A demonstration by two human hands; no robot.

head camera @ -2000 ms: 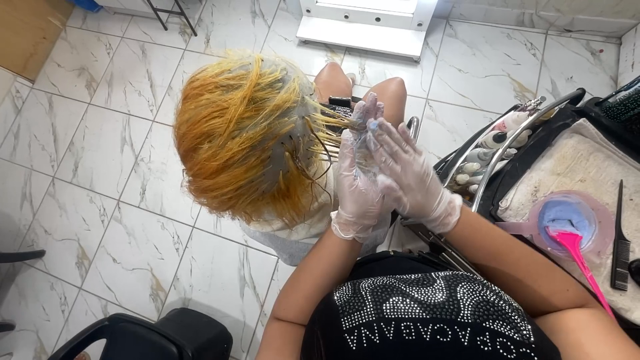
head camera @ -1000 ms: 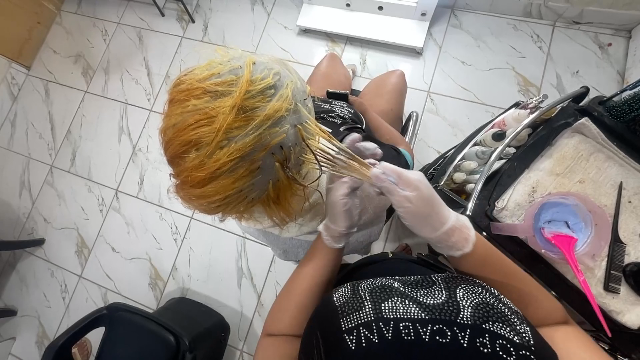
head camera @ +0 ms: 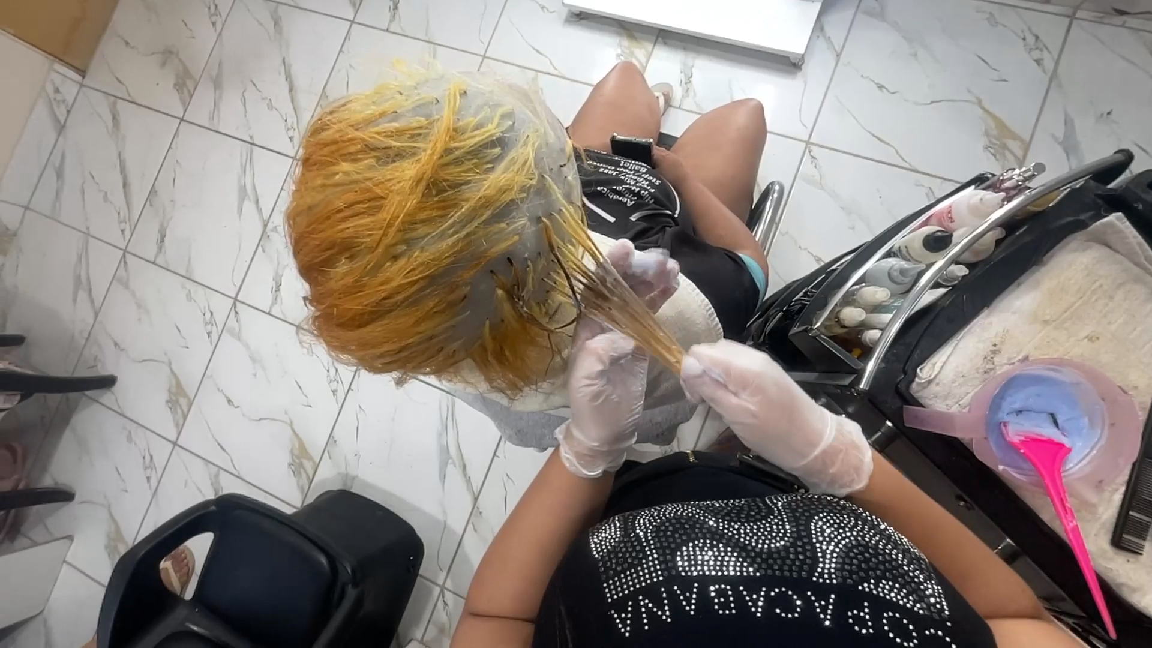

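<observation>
A seated person's head wears a translucent highlighting cap [head camera: 504,225] with orange-yellow hair [head camera: 378,216] pulled through it. My right hand [head camera: 747,396], in a clear glove, pinches the end of a stretched lock of hair [head camera: 639,315] coated with product. My left hand [head camera: 616,360], gloved too, is palm up under that lock, its fingers curled and smeared with pale product; whether it grips any hair I cannot tell. At the right, a pink tint bowl [head camera: 976,423] holds bluish-white cream [head camera: 1044,409], with a pink tint brush [head camera: 1062,504] resting in it.
A towel [head camera: 1062,297] covers the black trolley at the right, where a black comb [head camera: 1136,504] lies. Several bottles [head camera: 891,274] stand in its side rack. A black chair [head camera: 261,576] is at the lower left. The seated person holds a phone [head camera: 632,148].
Two seconds ago my hands were close together beside the hair. My right hand has since taken hold of the lock's end and drawn it out towards me.
</observation>
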